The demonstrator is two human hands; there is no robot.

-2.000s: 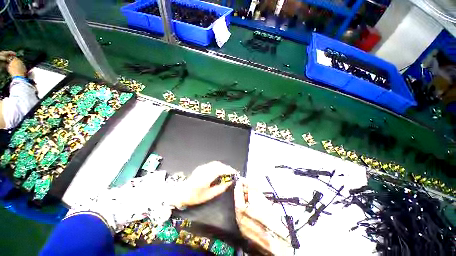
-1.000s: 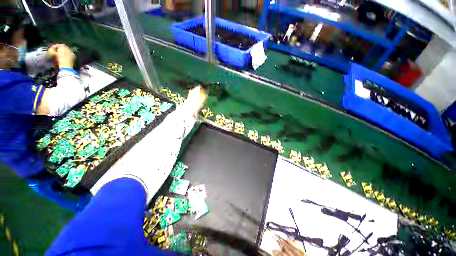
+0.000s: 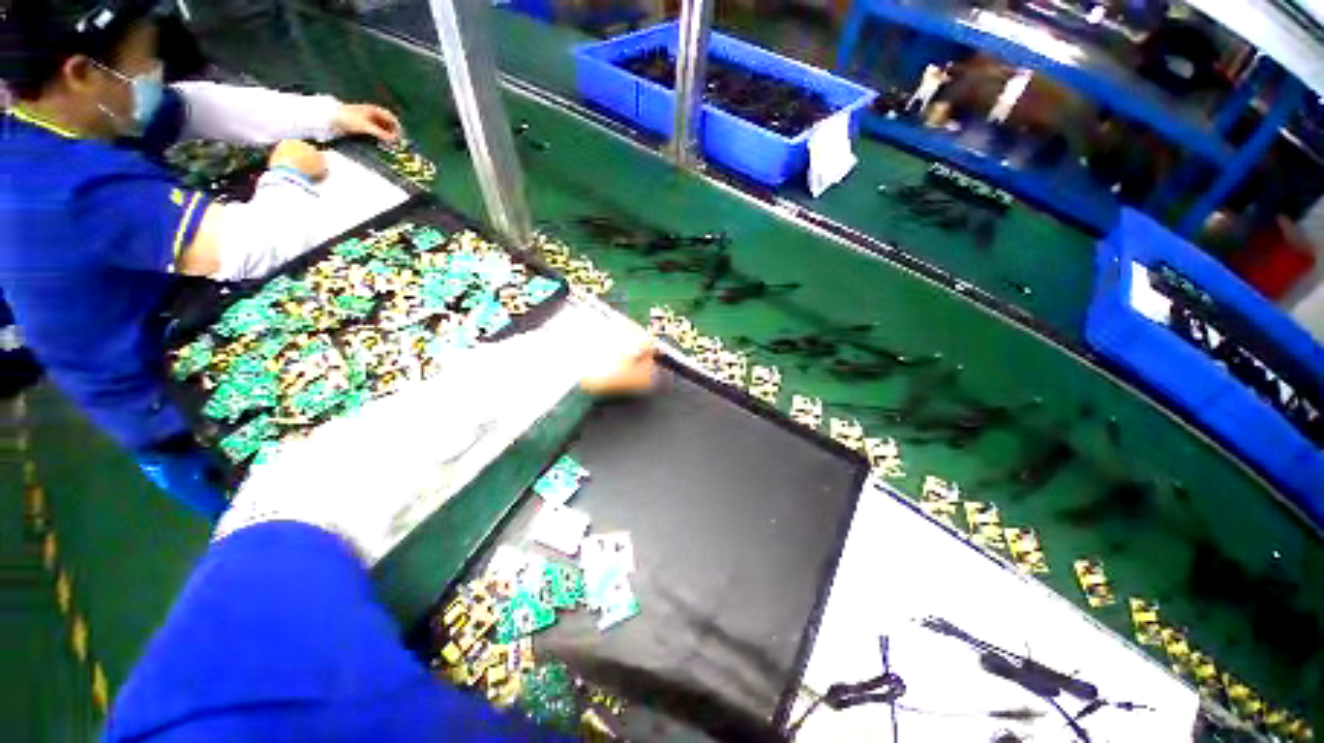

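My left hand (image 3: 624, 372) is over the far left corner of the black tray (image 3: 726, 494), at the end of a white sleeve cover. It is small and blurred, and I cannot tell whether it holds anything. My right hand is out of the picture. Green and gold circuit boards (image 3: 526, 616) lie in a loose heap at the near left of the tray. Black leads (image 3: 1034, 675) lie on the white work sheet (image 3: 929, 581) to the right. A row of yellow-gold boards (image 3: 847, 436) lines the near edge of the green conveyor belt (image 3: 871, 276).
A coworker (image 3: 102, 247) works at the left behind a neighbour's tray (image 3: 363, 331) densely covered with boards. Metal posts (image 3: 484, 131) stand along the belt. Blue bins (image 3: 791, 148) with black parts are beyond it. Black leads lie on the belt.
My view has swung left. My left hand went from over the tray to the belt's near edge, then back to the tray's far corner. My right hand has left the picture.
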